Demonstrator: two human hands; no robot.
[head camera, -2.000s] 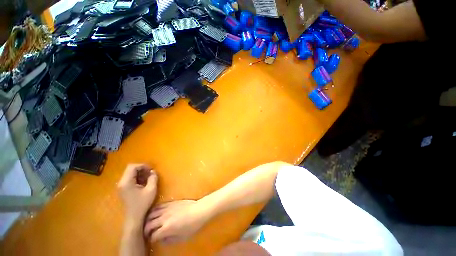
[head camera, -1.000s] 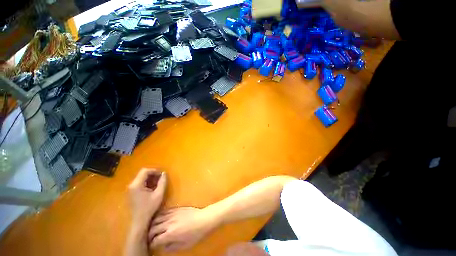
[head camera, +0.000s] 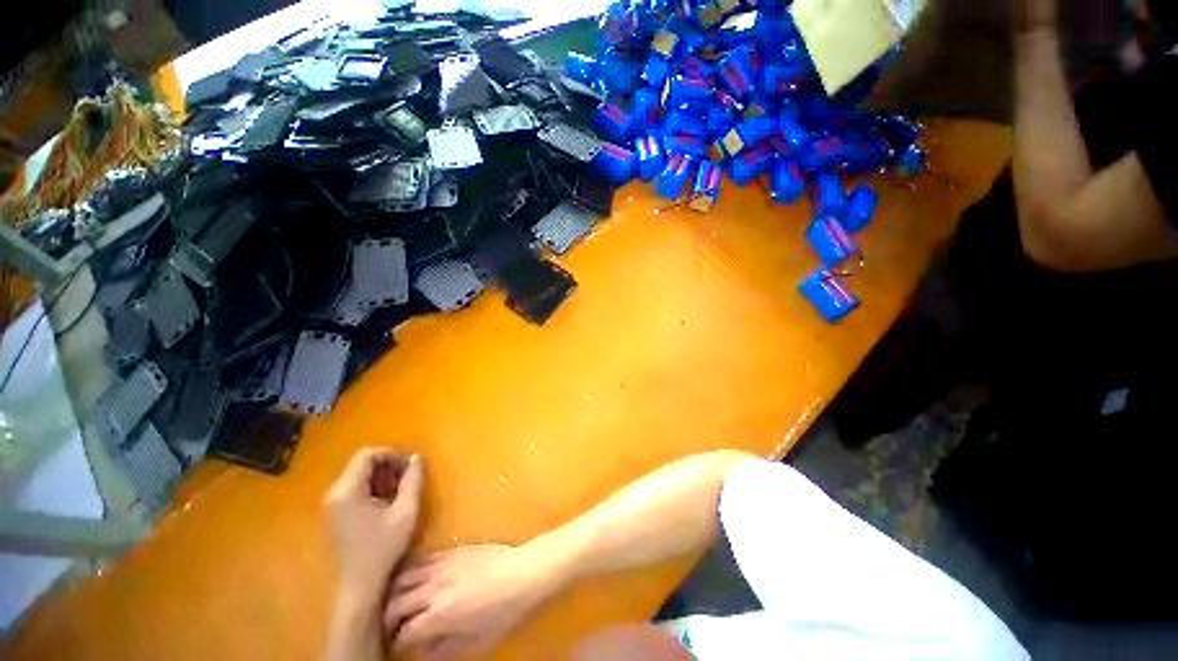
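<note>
My left hand (head camera: 375, 501) is over the orange table at the lower left, fingers loosely curled towards the thumb, with nothing visible in it. My right hand (head camera: 455, 597) lies palm down against my left wrist, fingers extended and empty. A large heap of black and grey perforated plates (head camera: 379, 271) lies beyond my hands, at the left and centre. One dark plate (head camera: 258, 437) is at the heap's near edge, just above my left hand, not touching it. Blue wrapped packs with pink labels (head camera: 831, 294) are piled to the right of the plates.
The orange table (head camera: 607, 387) has its edge on the right. Tan-yellow wire bundles (head camera: 97, 149) lie behind the heap at the left, near a pale metal frame (head camera: 65, 532). A brown cardboard piece (head camera: 846, 41) is above the packs. Another person's bare arm (head camera: 1079, 194) is at the upper right.
The other person's arm has moved right, away from the packs. The cardboard has shifted and more blue packs show in the pile. The view has shifted slightly; my hands keep the same pose.
</note>
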